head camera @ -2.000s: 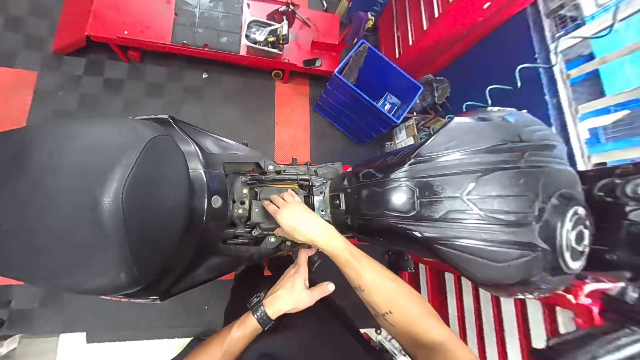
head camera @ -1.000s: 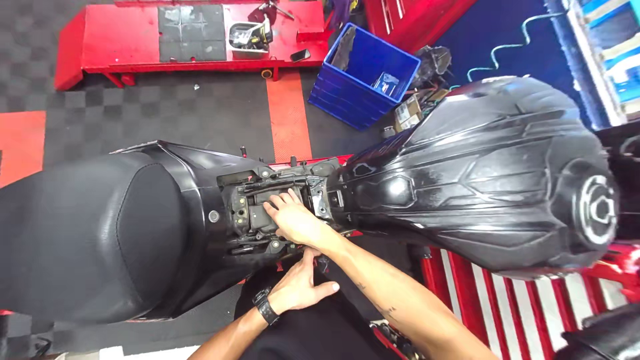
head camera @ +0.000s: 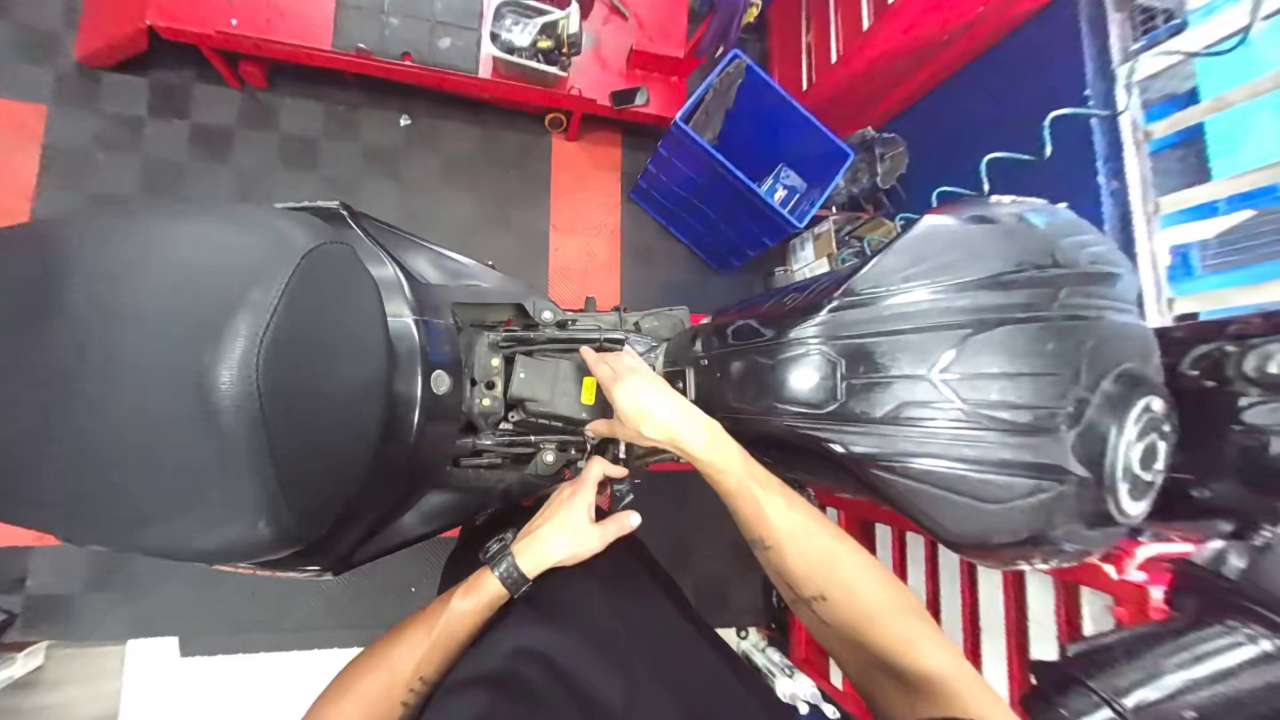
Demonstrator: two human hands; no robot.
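A motorcycle lies across the view, its black pillion seat (head camera: 200, 390) at left and its black fuel tank (head camera: 960, 380) at right. Between them the frame is uncovered around a black battery or box (head camera: 548, 388) with a yellow label. My right hand (head camera: 640, 398) reaches over the box's tank-side end, fingers spread; whether it grips anything is hidden. Below it, at the frame's near edge, my left hand (head camera: 575, 520) has its thumb apart and its fingertips near dark cables or parts (head camera: 615, 488). Whether these fingers hold something cannot be made out.
Beyond the motorcycle stands a blue plastic crate (head camera: 700, 200) beside small cardboard boxes (head camera: 812, 248). A red workbench (head camera: 270, 30) at the top carries a parts tray (head camera: 535, 65) and a phone-like item (head camera: 629, 97). Red slatted metal (head camera: 905, 560) lies below the tank.
My right hand has shifted toward the tank, and the box's yellow label now shows. The fingers of my left hand have bent, with dark parts visible beside them.
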